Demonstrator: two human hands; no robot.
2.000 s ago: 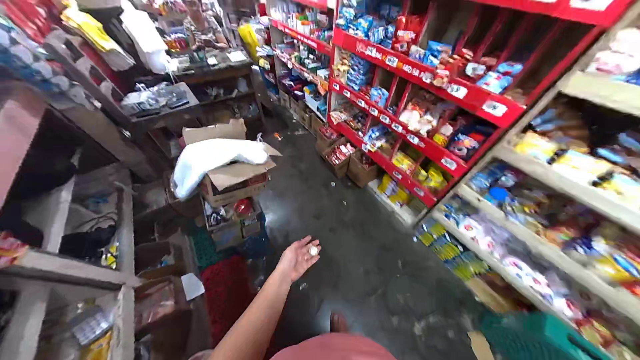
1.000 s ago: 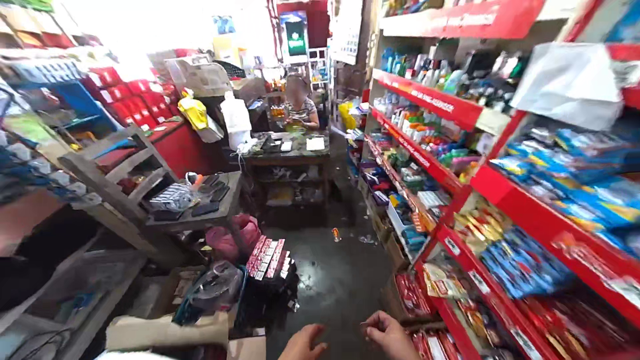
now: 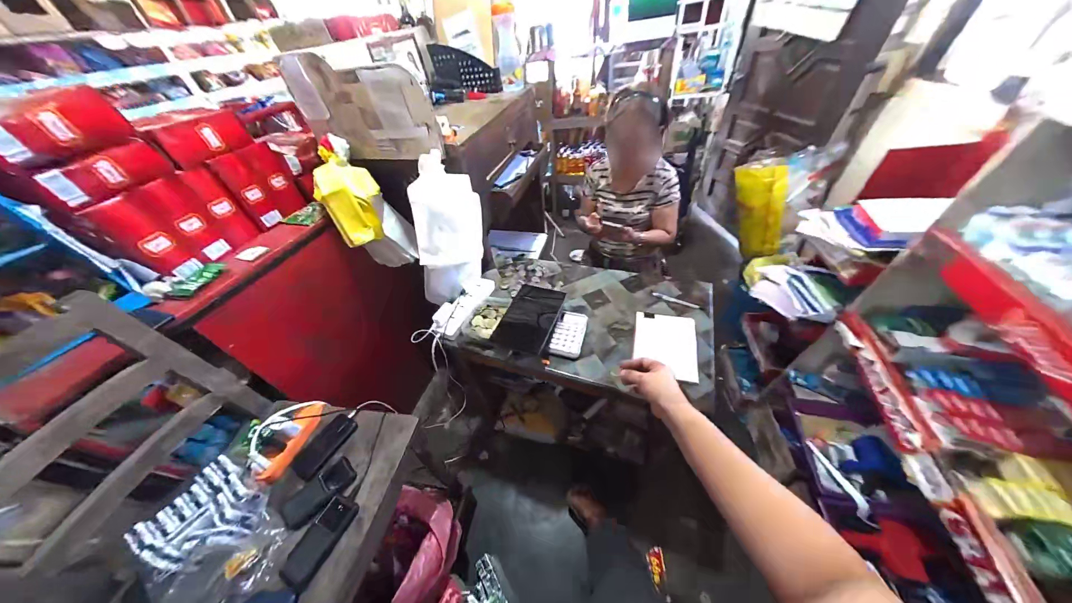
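Note:
My right hand (image 3: 651, 385) reaches out over the near edge of the desk (image 3: 586, 368), its fingers bent and close together by the lower left corner of a white notebook (image 3: 667, 345); whether something small is between the fingertips I cannot tell. My left hand is out of the frame. Left of the notebook lie a white calculator (image 3: 569, 334) and a dark tablet-like device (image 3: 530, 319), with coins (image 3: 487, 321) beside it. A pen (image 3: 675, 300) rests above the notebook. Behind the desk sits a person in a striped shirt (image 3: 632, 205), holding a phone-like object.
On the left, a wooden chair (image 3: 184, 377) stands near a small table (image 3: 377, 452) bearing phones (image 3: 321, 543) and a power bank-like orange item. White plastic bags (image 3: 446, 218) hang beside the red counter (image 3: 318, 327). Stocked shelves (image 3: 904, 402) line the right side. A pink bag (image 3: 427, 544) sits low.
The view has moved up to the desk. One second ago both hands were low in view; now only my right hand shows, stretched out over the desk edge.

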